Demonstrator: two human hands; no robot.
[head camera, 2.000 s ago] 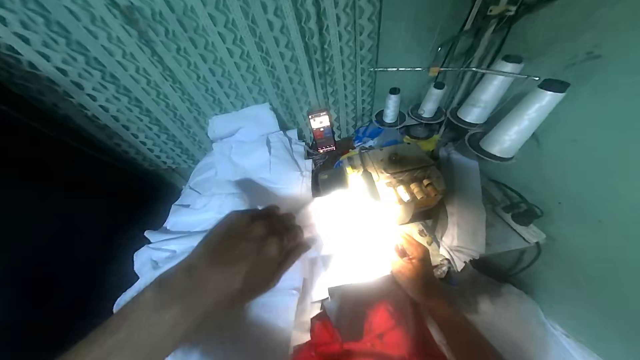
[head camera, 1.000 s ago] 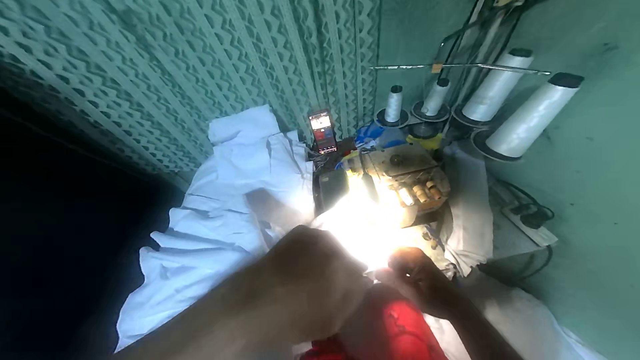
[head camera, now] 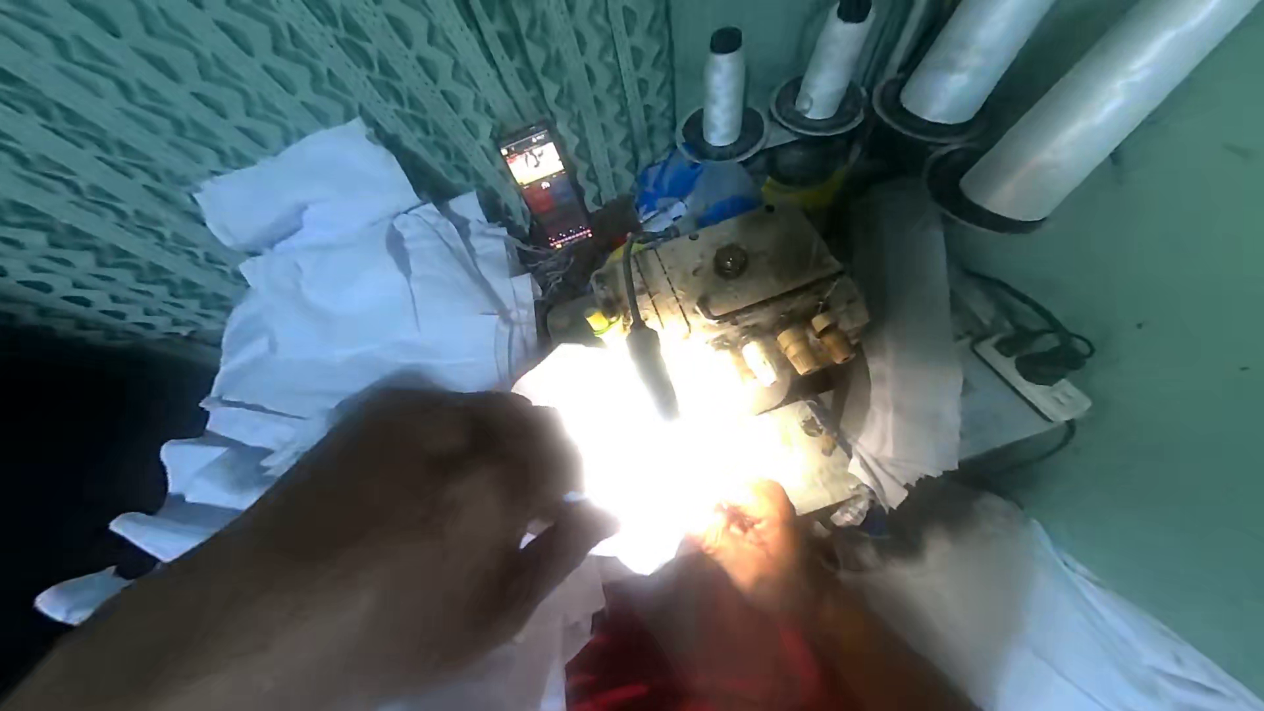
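Observation:
An overlock sewing machine point(head camera: 770, 267) stands in the middle, its front part washed out by a very bright lamp. White cloth lies in the glare before it, and its edges are lost in the light. My left hand point(head camera: 484, 484) is at the left of the glare, thumb and fingers pinched on a bit of the white cloth. My right hand point(head camera: 755, 538) is at the machine's near side, its fingers bent in the light; whether it grips the cloth is hidden by glare. Left of the machine lies a heap of white cloth pieces point(head camera: 365, 306).
Several white thread cones point(head camera: 726, 94) stand on holders behind the machine. A phone point(head camera: 548, 188) with a lit screen leans by the patterned green curtain point(head camera: 444, 59). A power strip point(head camera: 1032, 380) with plugs is at the right, near more white cloth point(head camera: 1047, 592).
My left hand has moved back left from near my right hand, where it was a second ago. My right hand remains at the machine's near side.

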